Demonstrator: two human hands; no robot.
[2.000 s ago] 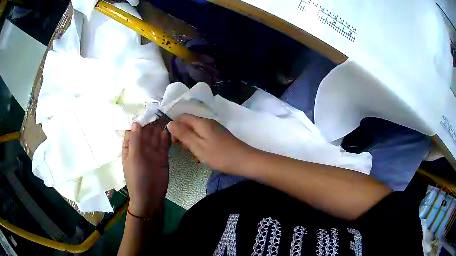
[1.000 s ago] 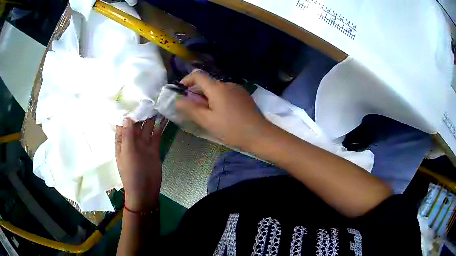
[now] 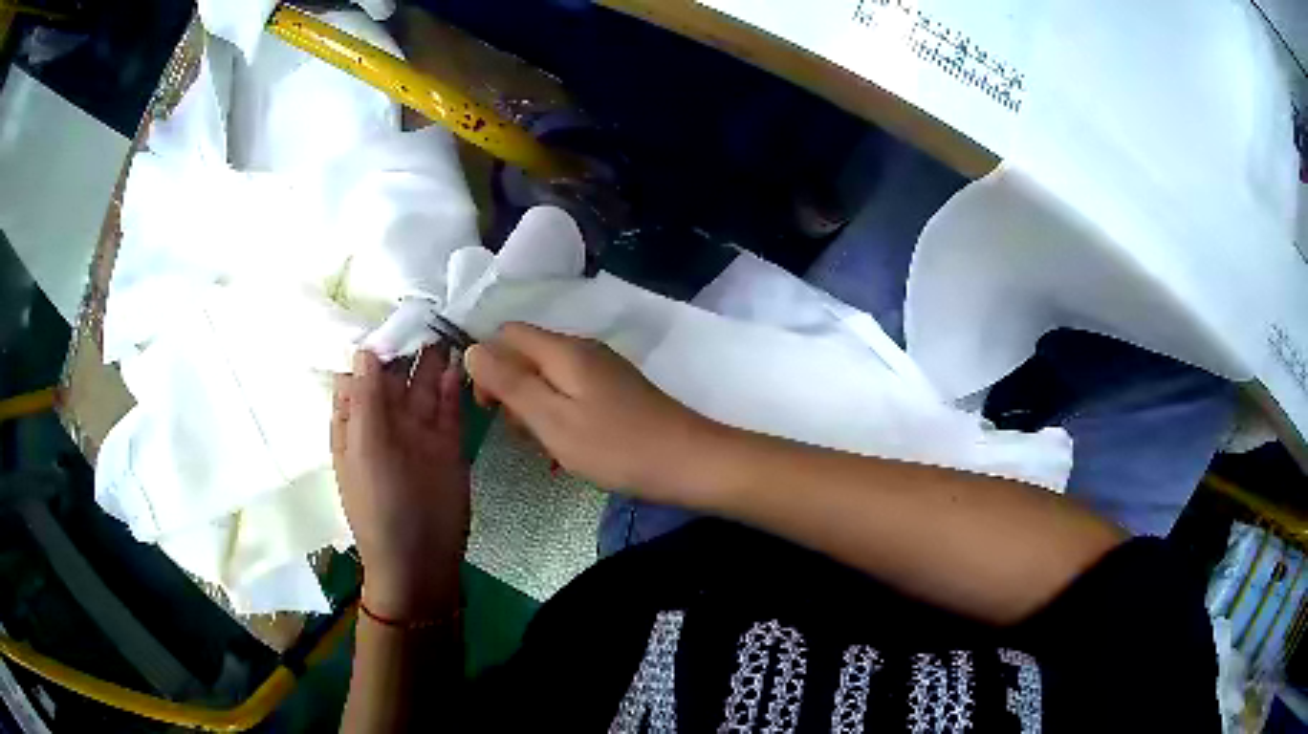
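A white fabric piece (image 3: 746,376) runs from the wearer's lap leftward to my hands. My left hand (image 3: 406,466) is at the left, palm up, with its fingertips on the fabric edge. My right hand (image 3: 574,402) is closed around small dark thread snips (image 3: 451,333). The blades point left at the fabric edge, close above my left fingertips. The handles are mostly hidden inside my right hand. A heap of white fabric pieces (image 3: 215,344) lies just left of my hands and touches the worked edge.
A yellow rail (image 3: 416,89) crosses the upper left, and another yellow tube (image 3: 158,698) curves at the lower left. The white sewing table (image 3: 1133,158) with printed marks fills the upper right. White fabric (image 3: 990,287) hangs over its edge. Small packets (image 3: 1262,595) are at the right edge.
Since one second ago, my right hand has moved down and left with the snips, back to the fabric edge. The fabric it had lifted now lies flatter. My left hand has barely moved.
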